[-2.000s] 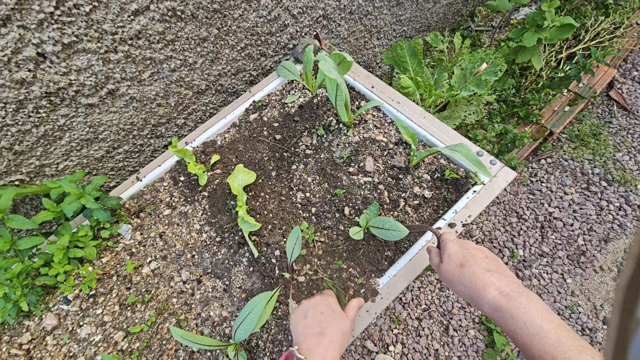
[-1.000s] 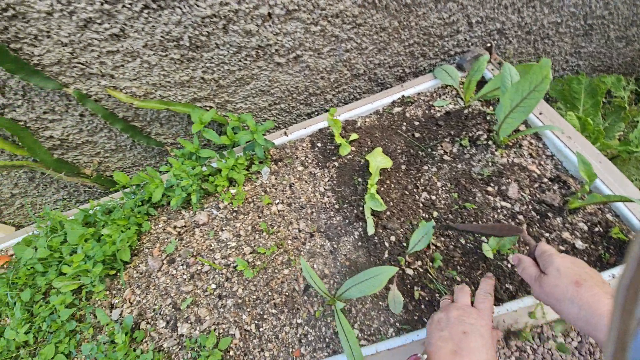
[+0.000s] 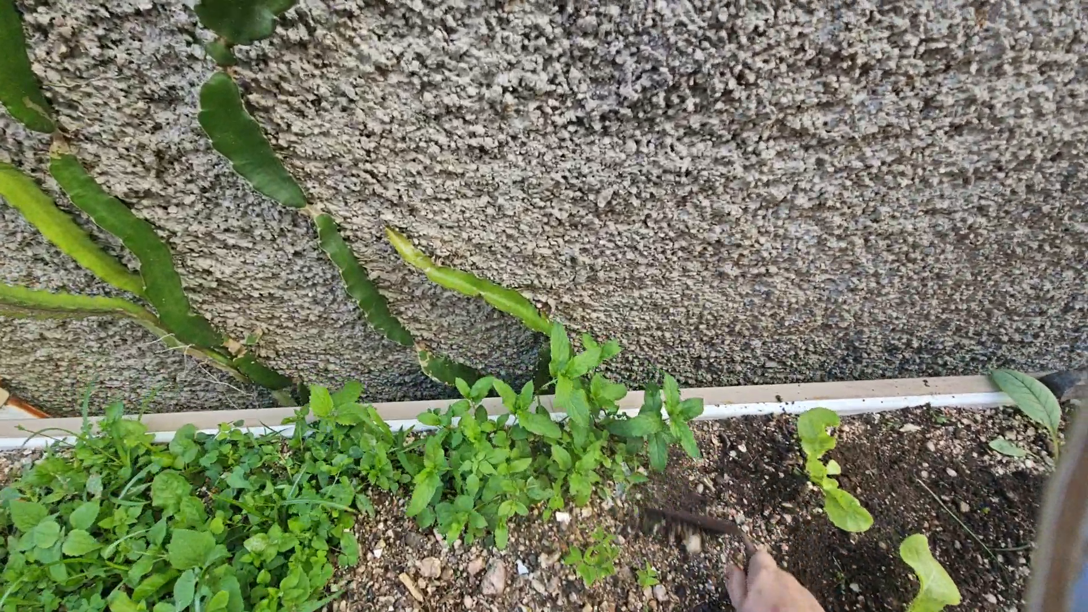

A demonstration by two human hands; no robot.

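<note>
At the bottom edge, right of centre, my right hand point(image 3: 769, 586) grips a hand tool with a narrow, dark, rusty-looking blade point(image 3: 693, 520). The blade points left, low over or on the stony soil, and is slightly blurred. Just left of and below it grow small green seedlings point(image 3: 593, 557), and leafy green plants point(image 3: 510, 450) stand beyond it to the upper left. Two pale green leafy seedlings, one upper point(image 3: 829, 472) and one lower point(image 3: 928, 578), stand in darker soil right of my hand. My left hand is out of view.
A beige and white bed edging point(image 3: 782, 399) runs along the foot of a rough stone-textured wall point(image 3: 722, 187). Jointed cactus stems point(image 3: 255, 153) lean against the wall at left. Dense low greenery point(image 3: 187, 501) covers the bed's left part. A blurred brown object point(image 3: 1058, 518) crosses the right edge.
The view has swung left toward the wall and cactus. My right hand has moved with the tool from near the bed's right side to left of the pale seedlings. My left hand has left the view.
</note>
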